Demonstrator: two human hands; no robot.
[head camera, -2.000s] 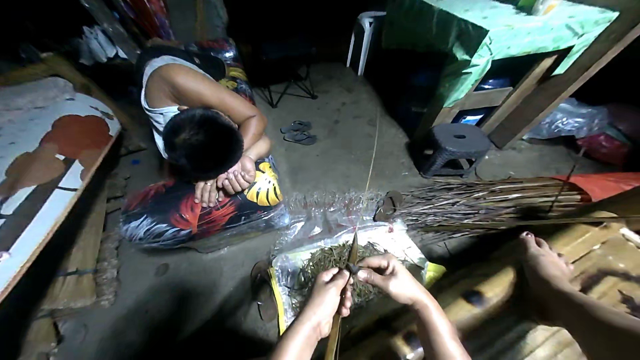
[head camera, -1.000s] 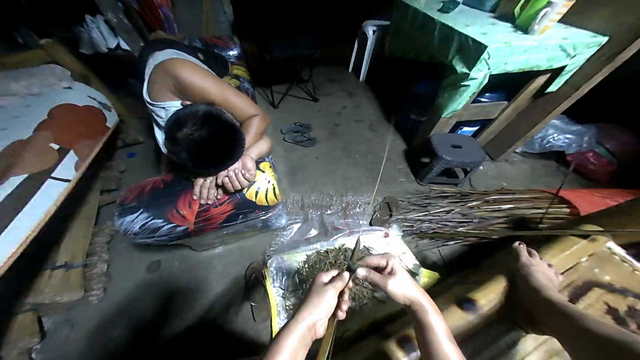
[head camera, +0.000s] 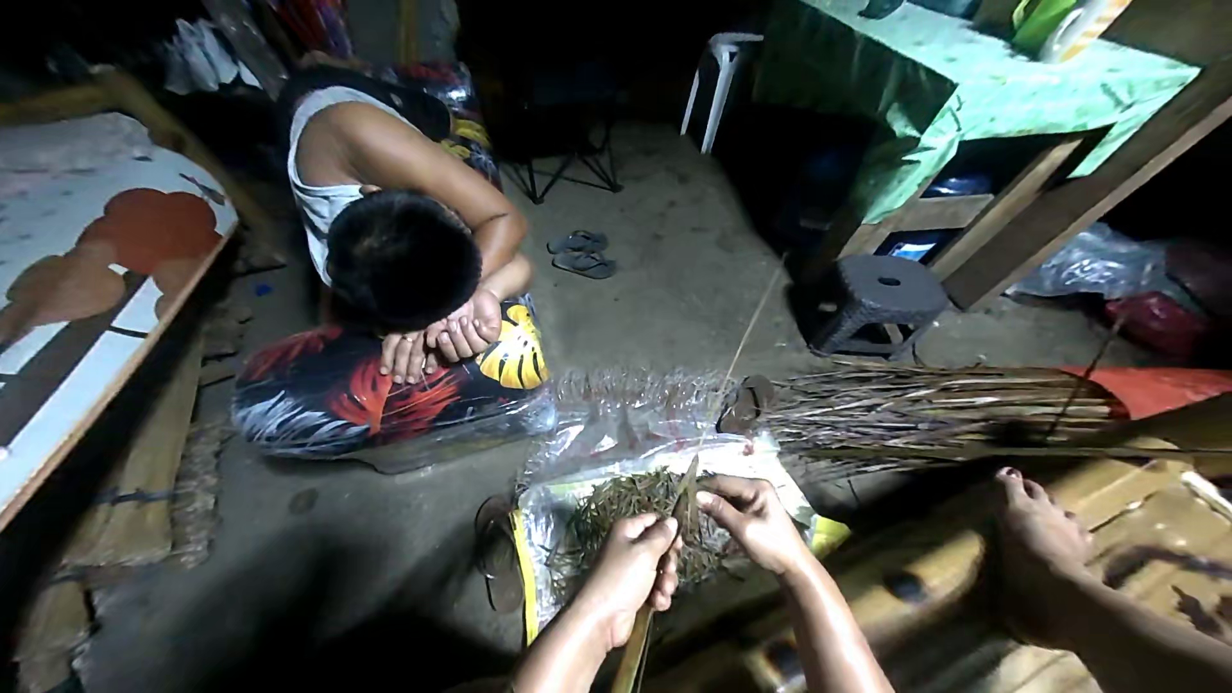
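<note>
My left hand (head camera: 635, 568) is closed around a long narrow palm-like leaf (head camera: 632, 654), whose pointed end rises between my hands. The thumb and fingers of my right hand (head camera: 749, 515) pinch at the leaf's edge near that end. A thin strand (head camera: 751, 332) stretches up and away from there. Beneath my hands, a heap of greenish-brown shreds (head camera: 626, 505) lies on a plastic sheet with a yellow edge (head camera: 527, 577). A bundle of long thin dried stalks (head camera: 924, 409) lies on the floor to the right.
A person (head camera: 404, 250) leans head-down on a plastic-wrapped patterned cushion (head camera: 318, 395) at the left. A dark plastic stool (head camera: 881, 289) stands by a table with a green cloth (head camera: 1011, 87). Slippers (head camera: 581, 255) lie on the floor. A bare foot rests on a bamboo bench (head camera: 943, 558) at right.
</note>
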